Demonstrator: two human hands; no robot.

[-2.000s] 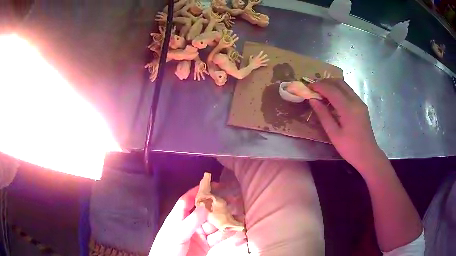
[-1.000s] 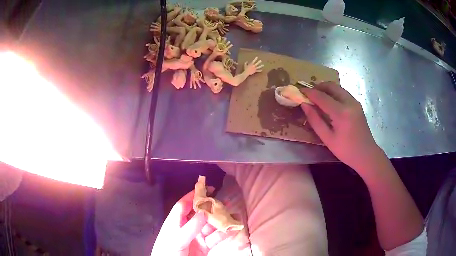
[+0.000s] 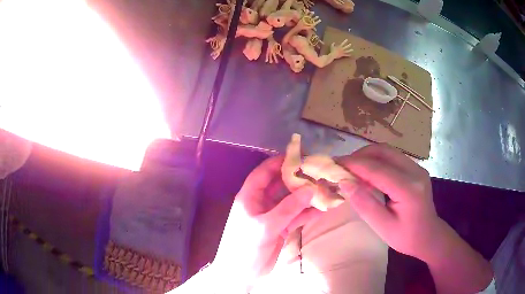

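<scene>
My left hand [image 3: 267, 198] holds a tan figure body [image 3: 292, 166] above my lap, one limb pointing up. My right hand [image 3: 388, 192] holds a pale rounded part [image 3: 323, 167] against the body's opening; the fingers partly hide where they meet. The small white dish [image 3: 380, 90] stands on the brown cardboard [image 3: 328, 109] over a dark wet stain. Thin pale sticks [image 3: 411, 92] lie crossed beside the dish. A heap of tan figures [image 3: 270, 31] lies on the table left of the cardboard.
A glaring white lamp [image 3: 69, 86] fills the left. A dark cable [image 3: 216, 86] crosses the metal table's edge [image 3: 230, 143]. A blue tray [image 3: 151, 212] with rows of tan pieces is low at left. White bottles [image 3: 489, 43] stand at the far edge. Yellow-black floor tape [image 3: 52, 250] shows at lower left.
My right hand has moved from the dish down to my lap with the pale part and brought it to the body. My left hand has risen with the body. The view has shifted.
</scene>
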